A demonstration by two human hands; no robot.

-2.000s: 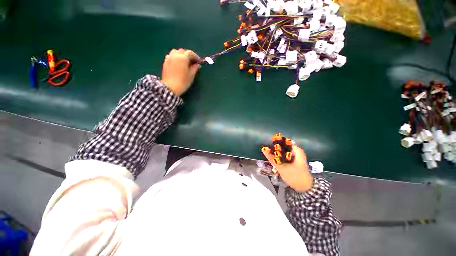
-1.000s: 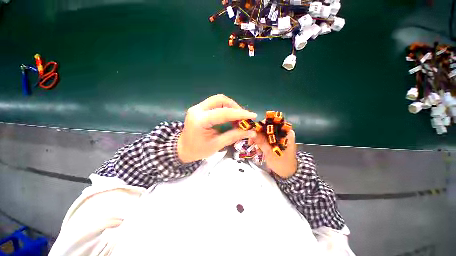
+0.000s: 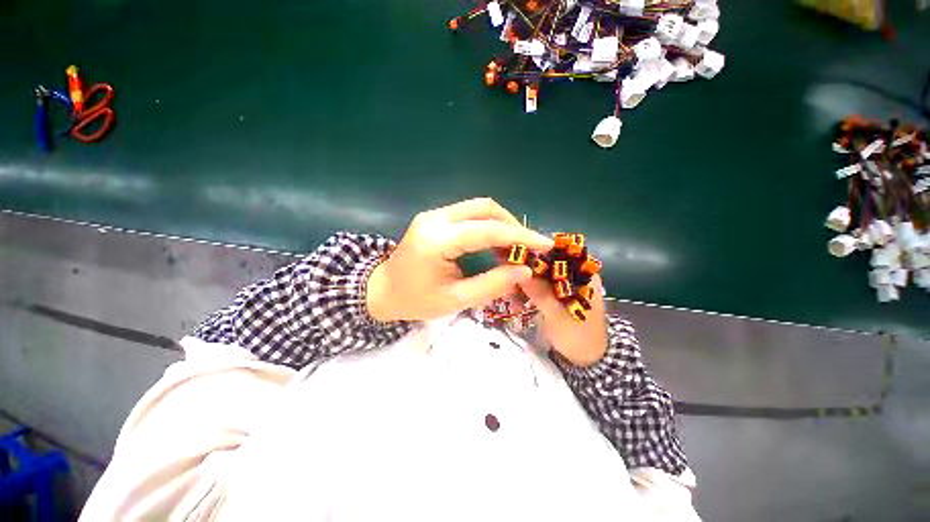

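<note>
My right hand (image 3: 573, 324) is closed around a held bunch of harnesses (image 3: 563, 273), with several orange-and-black connector ends pointing up out of the fist. My left hand (image 3: 438, 267) is just left of it and pinches one orange connector (image 3: 518, 255) between thumb and fingers, close beside the bunch. Some wires and white or pink parts (image 3: 507, 312) show below the fingers, mostly hidden by my hands. The main harness pile (image 3: 607, 51) lies on the bench beyond my hands, orange ends to the left and white connectors to the right.
A second harness pile (image 3: 885, 209) lies at the right on the dark-green bench (image 3: 275, 122). Red-orange scissors (image 3: 94, 114) and a blue-handled tool (image 3: 43, 120) lie at the far left. A yellow bag (image 3: 851, 10) shows at the top right. A blue object (image 3: 29, 474) stands on the floor.
My left hand has come from near the main pile to beside my right hand, bringing one harness to the bunch. Over the last second the pinched connector has moved slightly right, closer to the bunch.
</note>
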